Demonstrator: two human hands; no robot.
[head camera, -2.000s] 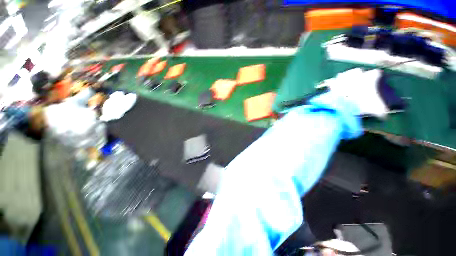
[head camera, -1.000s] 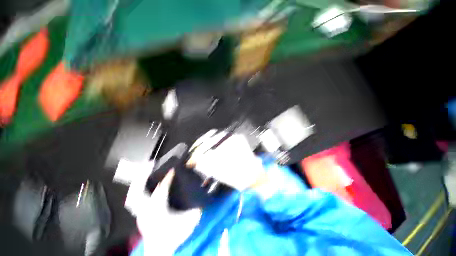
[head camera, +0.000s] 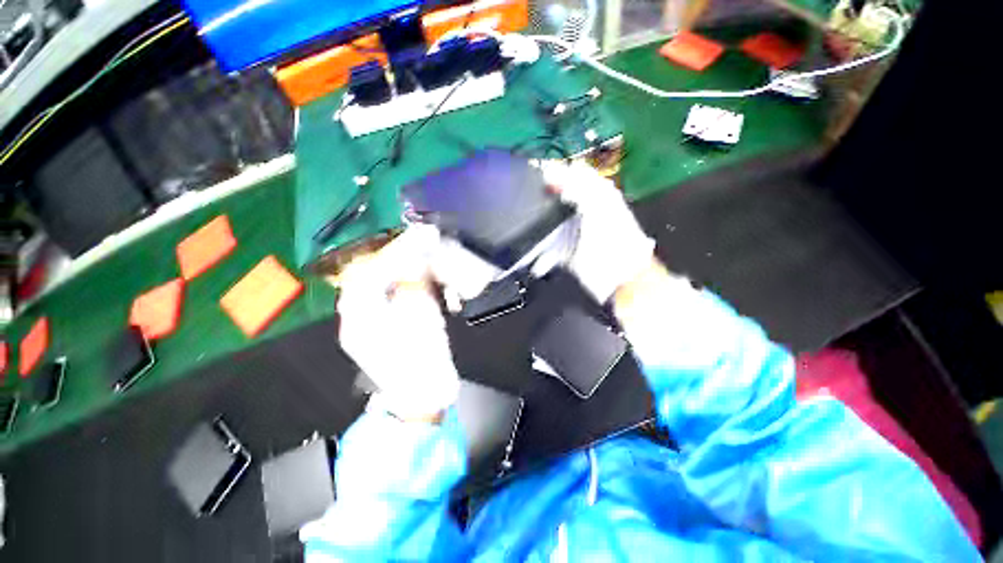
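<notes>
My left hand (head camera: 398, 319), in a white glove, and my right hand (head camera: 603, 231), also gloved, hold a flat black square unit (head camera: 495, 203) between them, raised before the green bench. The unit is tilted and somewhat blurred; a pale strip shows along its lower edge. Below it, a black unit (head camera: 583, 350) lies on the black belt with a small white slip at its side. Another unit (head camera: 486, 420) lies beside my left sleeve, and a smaller dark one (head camera: 495, 302) is partly hidden beneath my hands.
A raised green bench (head camera: 330, 187) carries a white power strip (head camera: 423, 105) with black adapters and thin leads. Orange pads (head camera: 261, 295) and dark units lie on the green worktop at left. More units (head camera: 207, 467) lie on the belt. A small white device (head camera: 713, 125) is at right.
The view has turned and lifted to show the bench and blue screen. Both hands, low and blurred one second ago, are now raised with the black unit between them.
</notes>
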